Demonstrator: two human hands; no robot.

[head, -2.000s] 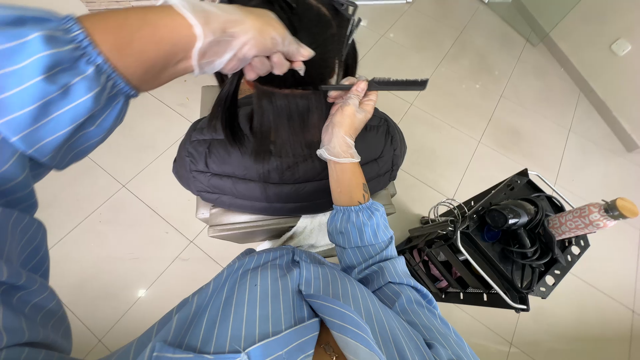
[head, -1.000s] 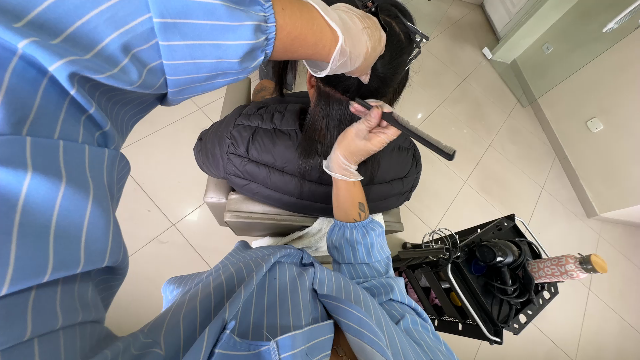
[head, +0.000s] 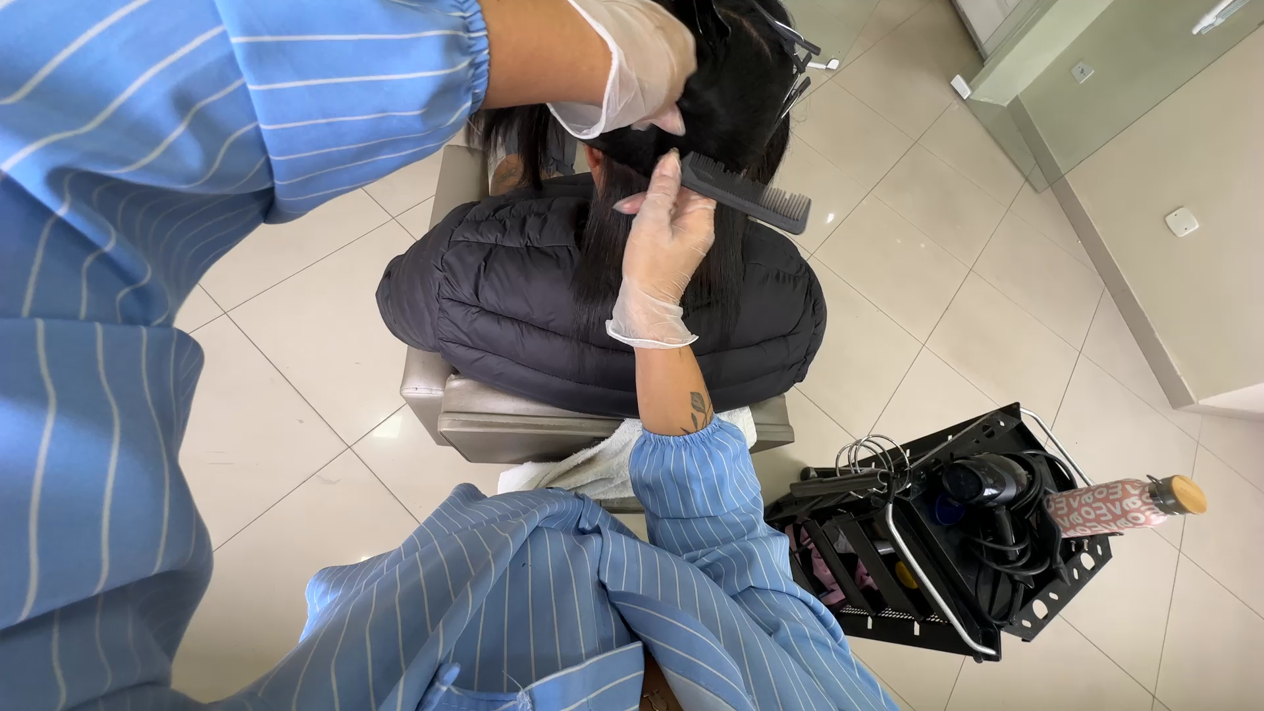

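Note:
My right hand (head: 667,242), in a clear thin glove, holds a black comb (head: 755,193) between thumb and fingers at the back of a seated person's head. The comb slants down to the right, its teeth facing up. My left hand (head: 637,74), gloved too, is bent over the head just above; its fingers are partly hidden and I cannot tell what they hold. Long dark hair (head: 612,252) hangs over the person's black quilted jacket (head: 513,286). Hair clips (head: 798,59) sit in the hair at the head's right side.
Below the jacket are a grey padded chair (head: 513,430) and a white towel (head: 592,459). A black trolley (head: 918,632) stands at lower right, carrying a hair dryer (head: 987,484), cables and a patterned bottle (head: 1106,507). A wall (head: 1185,296) with a baseboard lies beyond the tiled floor.
The comb, roughly level two seconds ago, now slants down to the right in my right hand. My left hand has turned with its back more toward the view. The view has shifted somewhat.

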